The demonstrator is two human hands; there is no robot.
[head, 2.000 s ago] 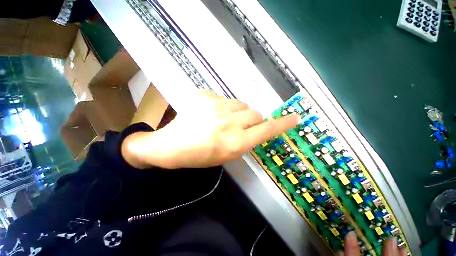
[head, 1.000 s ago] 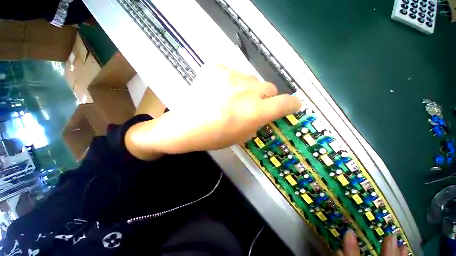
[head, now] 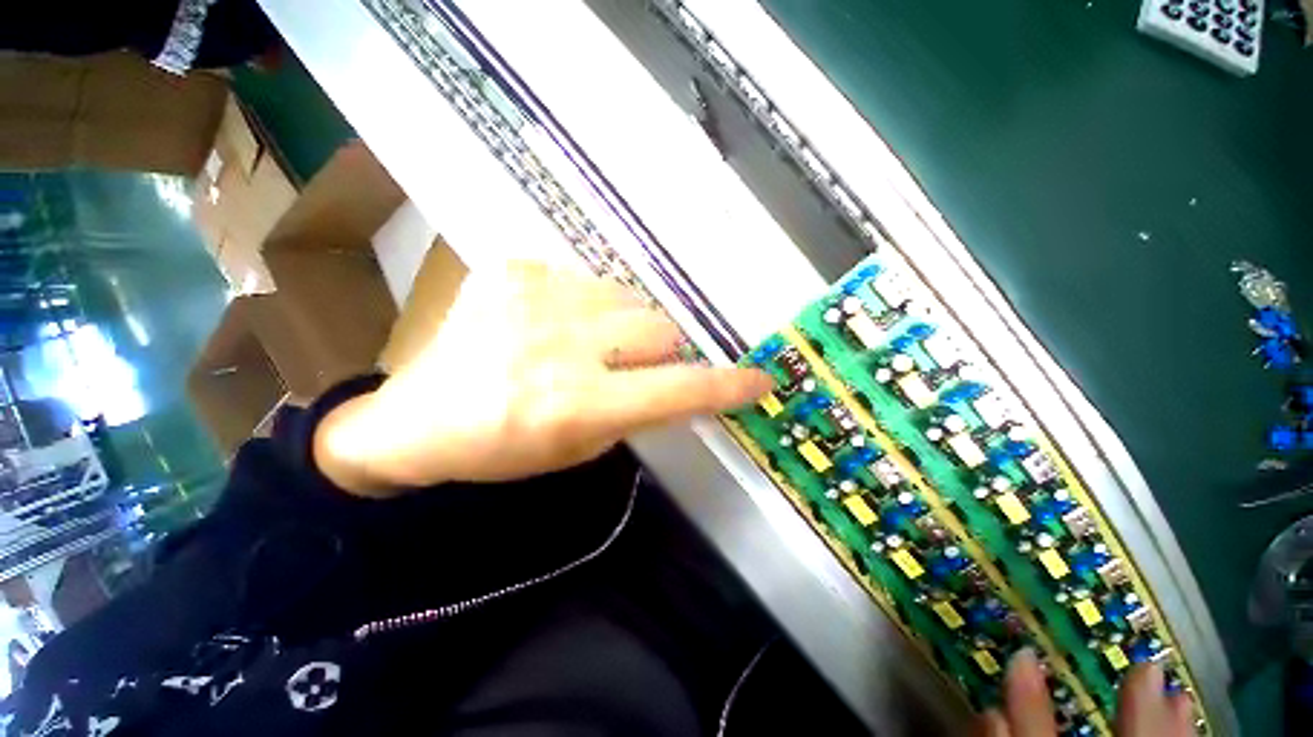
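A long green circuit board panel (head: 922, 504) with yellow blocks, blue parts and small capacitors lies on the conveyor rails. My left hand (head: 555, 377) reaches in from the left. Its index finger points to the panel's upper left corner, at or just over the parts there; contact is unclear. The other fingers are partly curled and hold nothing visible. Of my right hand (head: 1087, 706) only fingertips show at the bottom edge, apart, over the panel's lower end. The rest is cut off.
The conveyor's silvery rail (head: 994, 310) curves beside a dark green mat (head: 1051, 187). On the mat are loose blue parts (head: 1276, 334), a white calculator (head: 1210, 29) and a clear round object (head: 1286, 576). Open cardboard boxes (head: 339, 295) stand at the left.
My left hand has moved left and down from the panel's right upper corner to its left upper corner, uncovering the panel's upper end. The right fingertips remain at the lower end.
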